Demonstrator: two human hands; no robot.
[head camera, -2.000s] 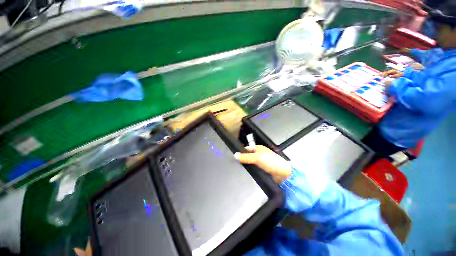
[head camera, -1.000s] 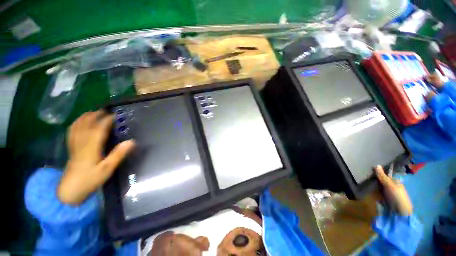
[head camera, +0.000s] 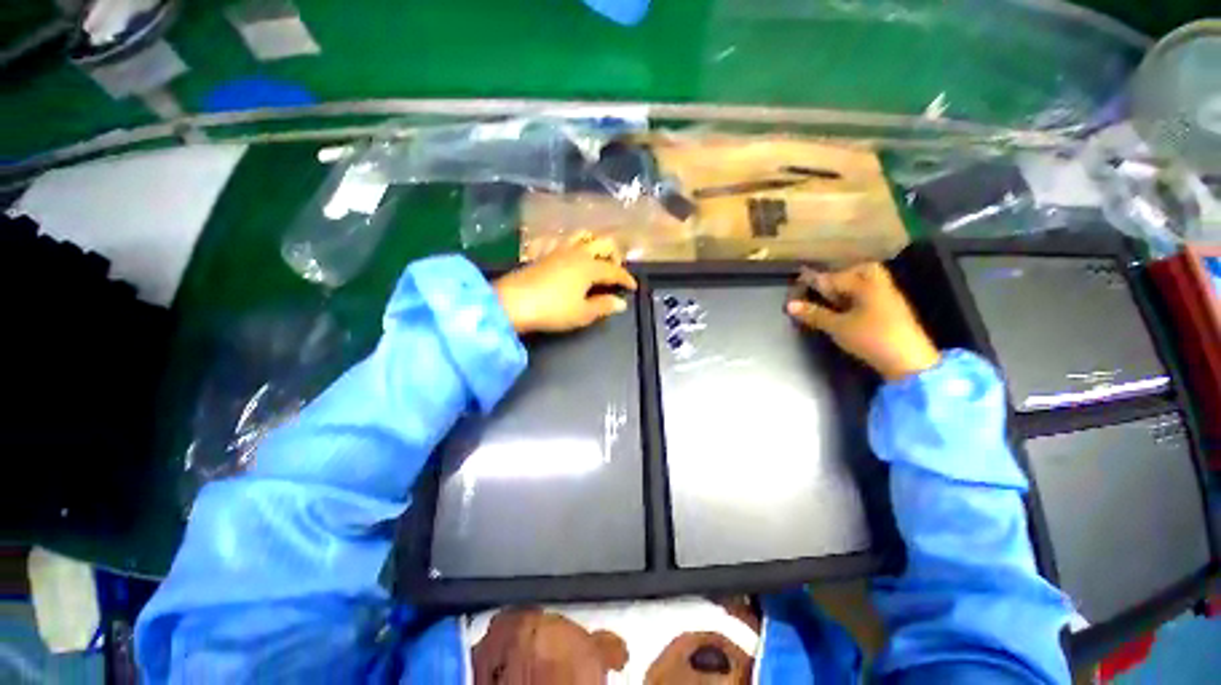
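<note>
A black two-panel tray (head camera: 652, 455) lies in front of me, with a glossy grey panel on each side of its divider. The right panel (head camera: 750, 455) has small dark camera dots at its upper left. My left hand (head camera: 562, 288) rests over the top of the left panel (head camera: 536, 462), fingers apart, with nothing seen in it; it hides that panel's upper left corner. My right hand (head camera: 864, 319) is at the right panel's upper right corner, fingertips close together; a small pale bit shows there, too blurred to tell whether it is held.
A second two-panel tray (head camera: 1024, 422) stands at the right, beside a red tray (head camera: 1196, 315). A tall black stepped stack (head camera: 67, 388) is at the left. Brown cardboard (head camera: 857, 214) with dark strips and clear bags (head camera: 351, 208) lie behind. A fan (head camera: 1185, 107) shows at the upper right.
The view has swung back towards the near tray. My left hand has moved from its left edge to the top. My right hand has left the right tray and come to the near tray.
</note>
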